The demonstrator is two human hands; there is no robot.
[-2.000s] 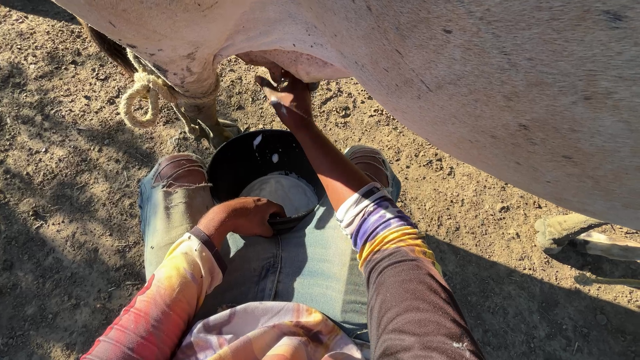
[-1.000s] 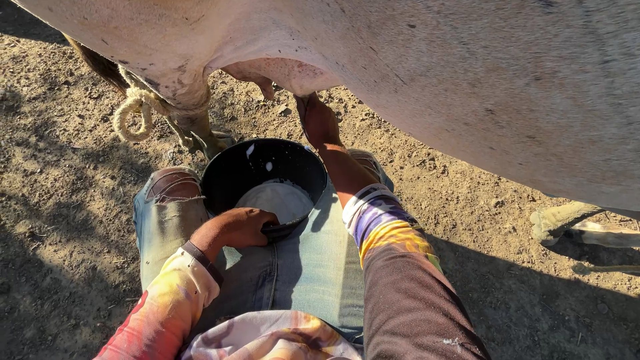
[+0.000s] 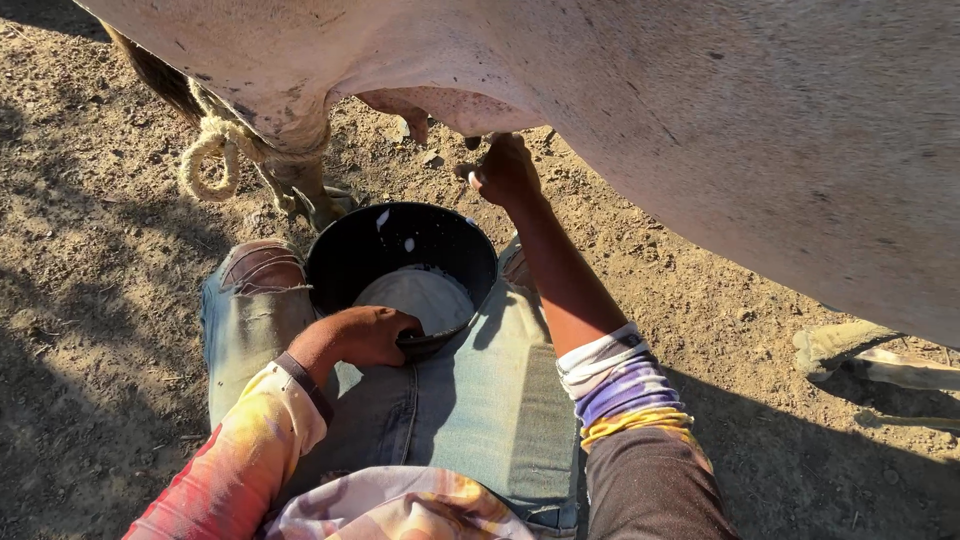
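Note:
A black bucket with white, frothy milk in its bottom rests tilted between my jeans-clad knees. My left hand grips its near rim, fingers over the edge. Above and right of the bucket, my right hand is raised at the cow's udder, its fingers curled around a teat that they mostly hide. Another teat hangs free to the left, and a dark teat tip shows beside my right hand. White drops cling to the bucket's inner wall.
The cow's pale, speckled belly spans the top and right. At the left, a looped rope is tied around its hind legs near the tail. A front hoof stands at the right on dry, stony dirt, partly in shadow.
My right hand has moved across the udder to the right since the earliest frame, where it was further left among the teats. My left hand has stayed on the bucket's rim.

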